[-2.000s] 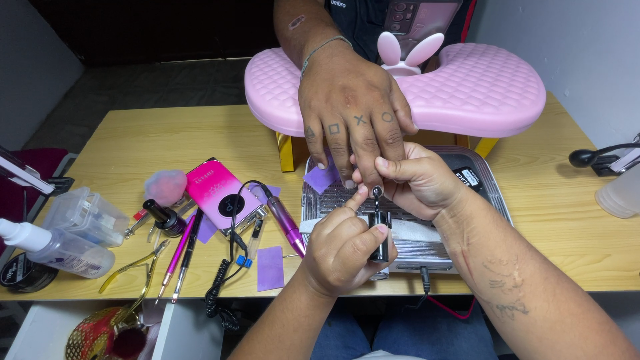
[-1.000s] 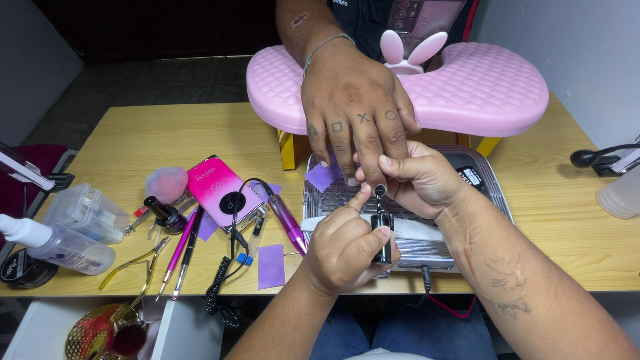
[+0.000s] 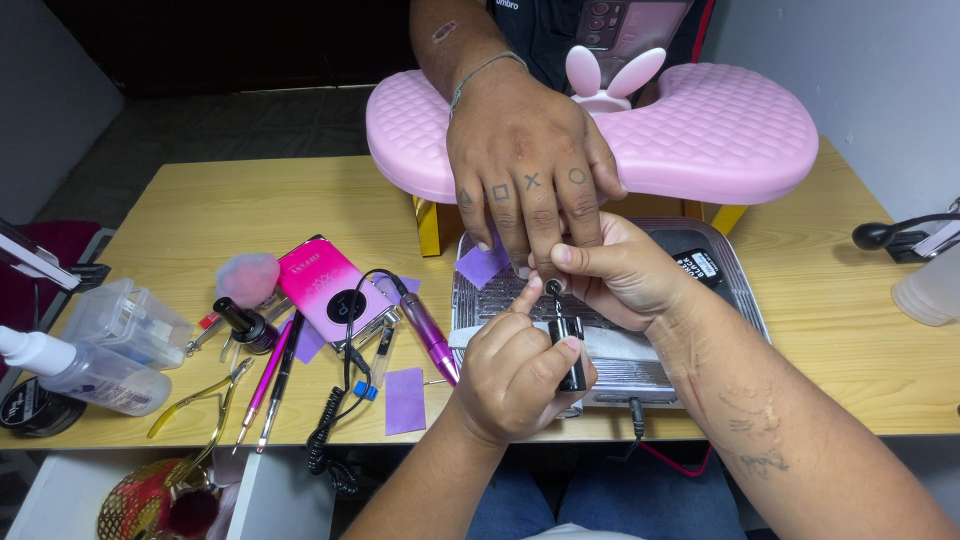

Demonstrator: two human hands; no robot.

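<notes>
Between its fingers my left hand [image 3: 517, 367] grips the black cap of a nail polish brush [image 3: 568, 360]. The bristles touch the nail of another person's finger, and that nail looks black. My right hand [image 3: 626, 274] pinches the same finger near its tip. The other person's hand [image 3: 525, 157] lies palm down, its fingers pointing toward me, in front of a pink quilted armrest [image 3: 720, 135]. Below the hands is a silver nail dust collector [image 3: 705, 330] with a pale nail file [image 3: 615, 345] across it.
To the left lie a pink nail drill unit [image 3: 322, 281], its purple handpiece [image 3: 427, 334], a black polish bottle [image 3: 244, 326], slim brushes [image 3: 281, 382], gold cuticle nippers [image 3: 217, 397], a spray bottle [image 3: 97, 375] and a clear plastic box [image 3: 124, 322]. An open drawer [image 3: 277, 487] juts below the table edge.
The brush has shifted slightly over the fingernail, and more of the nail looks black than two seconds ago. Both hands keep nearly the same place.
</notes>
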